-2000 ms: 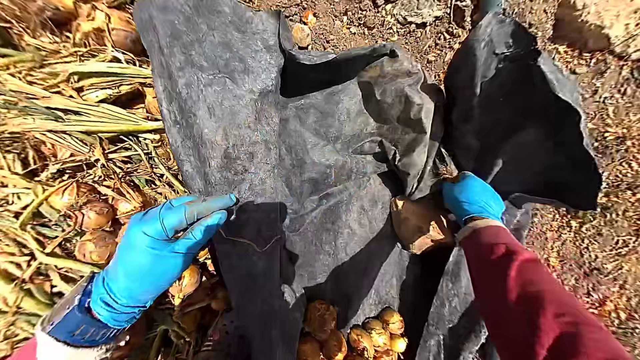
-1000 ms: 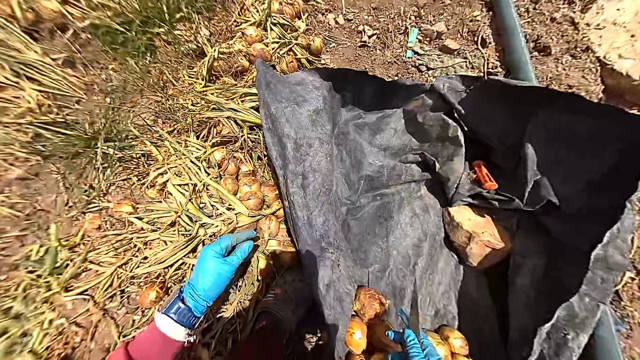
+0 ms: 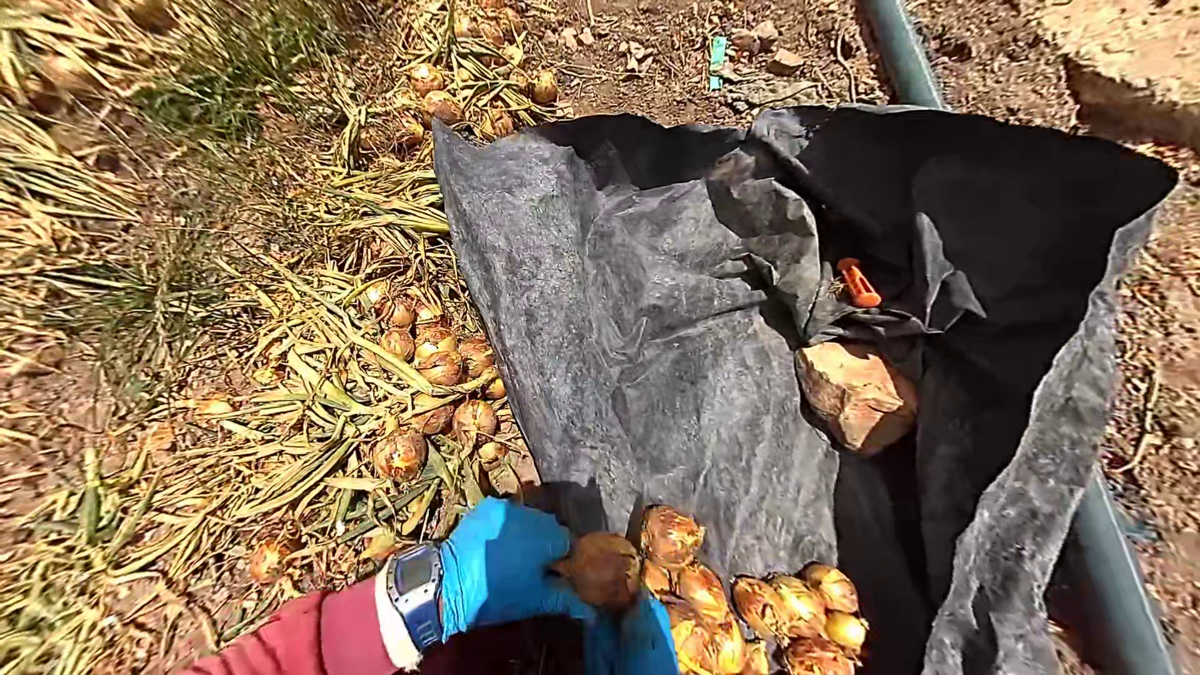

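Note:
My left hand, in a blue glove with a wristwatch above it, is at the lower middle with its fingers against a brown onion. Just beneath that onion, at the bottom edge, is my right hand, also blue-gloved and partly hidden; whether it grips anything is unclear. To the right of both hands, harvested onions lie in a group on a dark fabric sheet. A large tan stone rests on the sheet, below an orange clip-like piece.
Onions with dried tops cover the ground left of the sheet. A grey-green pipe runs beneath the sheet's right part. A pale rock sits at the top right, and a small green strip lies on the soil above.
My left hand has moved from over the dried onion tops to beside my right hand, at an onion. The sheet's right part, folded two seconds ago, was spread out by one second ago.

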